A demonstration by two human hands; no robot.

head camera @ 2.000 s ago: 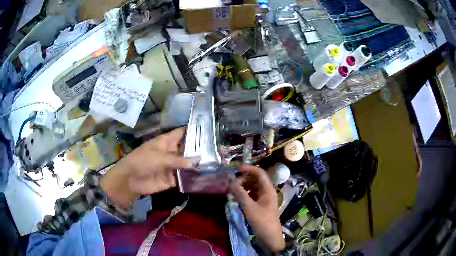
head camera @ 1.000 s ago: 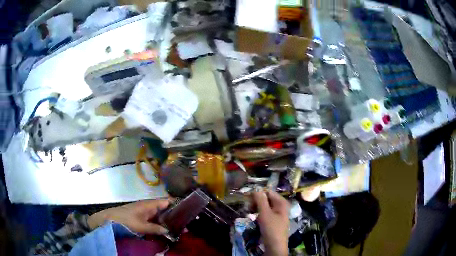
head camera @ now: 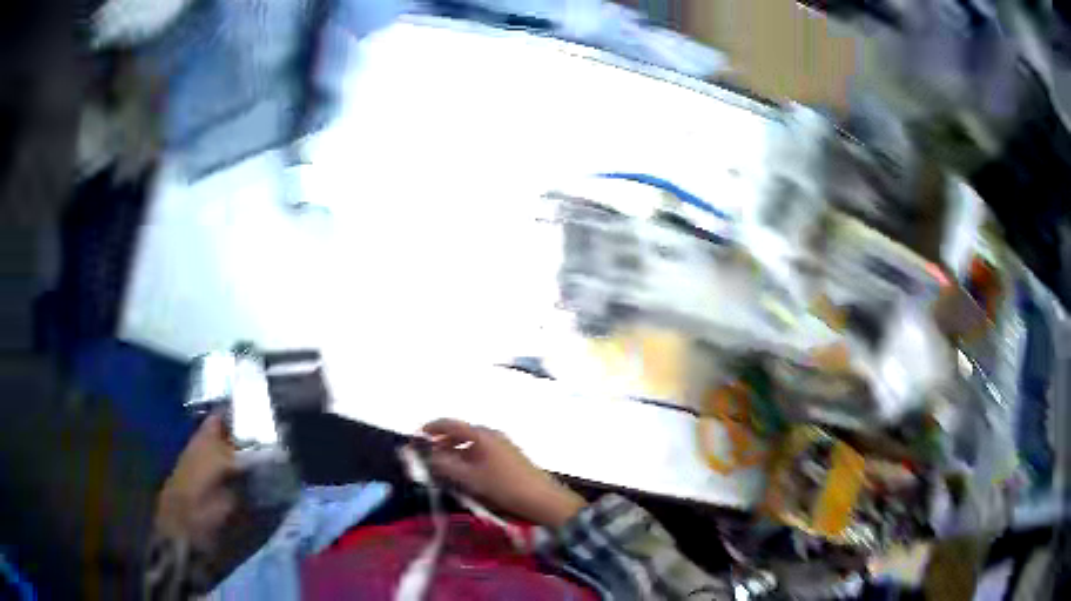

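My left hand (head camera: 202, 487) is at the lower left, blurred, and holds a shiny silver metal folder (head camera: 251, 405) upright. A dark block with a pale line shows at the folder's right side. My right hand (head camera: 499, 472) is at the lower centre with its fingertips closed on the white tape measure (head camera: 437, 528) that hangs in front of my body. The exact grip is blurred. The two hands are apart.
A bright white table (head camera: 435, 235) lies in front of both hands. A blurred machine (head camera: 622, 264) stands on its right part. Yellow-orange rings (head camera: 731, 429), an orange-yellow item (head camera: 839, 487) and clutter are at the right. Blue cloth (head camera: 235, 82) is at the upper left.
The view has swung left, from the cluttered bench to the white table. The metal folder stays in my left hand, now farther left. My right hand has taken hold of the tape measure.
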